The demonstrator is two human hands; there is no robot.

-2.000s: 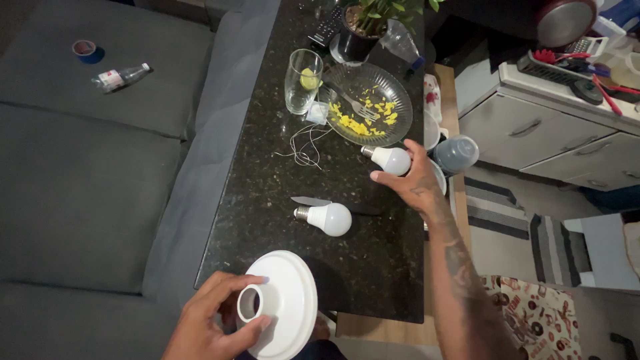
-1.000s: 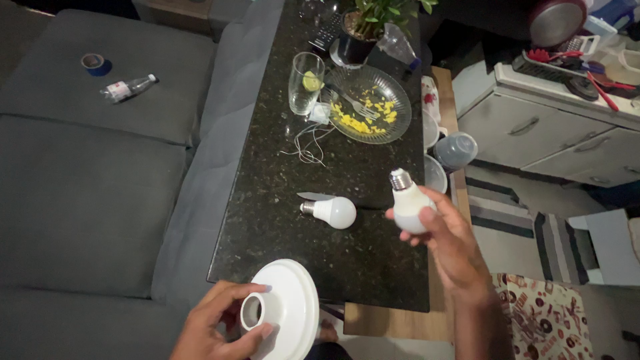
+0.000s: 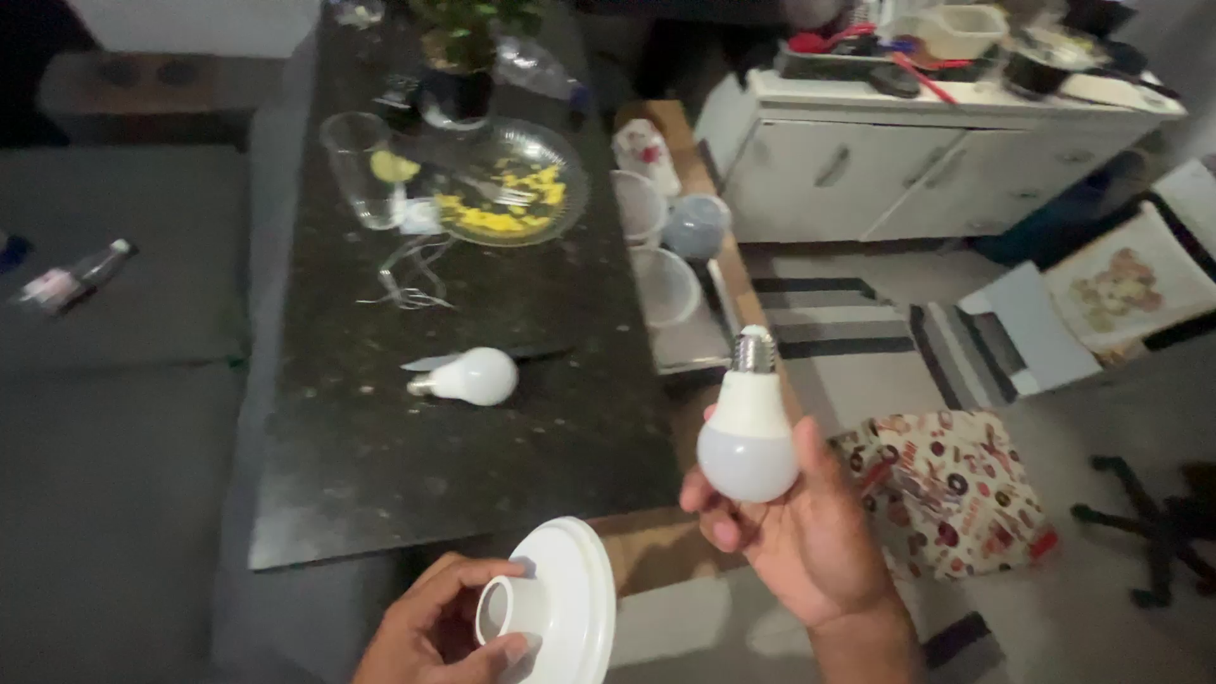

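Observation:
My right hand [image 3: 807,541] holds a white light bulb [image 3: 750,427] by its rounded end, with the metal screw base pointing up, beyond the counter's right edge. In my left hand [image 3: 446,617] is a round white plastic fixture [image 3: 570,608], gripped around its short hollow collar. A second white bulb [image 3: 480,376] lies on its side on the dark stone counter [image 3: 380,475], over a knife [image 3: 427,362] whose handle reaches to the right. Thin white cord [image 3: 408,280] lies loosely beyond it.
On the counter's far part are a glass plate [image 3: 570,190] with yellow food and a fork, a drinking glass [image 3: 356,180] and a potted plant [image 3: 458,85]. Plastic containers [image 3: 670,285] stand along the right side. A sofa [image 3: 114,475] is at left, a white cabinet [image 3: 826,171] at right.
My right hand has taken the bulb from beside the plate, lifted it and turned its screw base upward. My left hand still holds the white fixture. The view has shifted toward the right.

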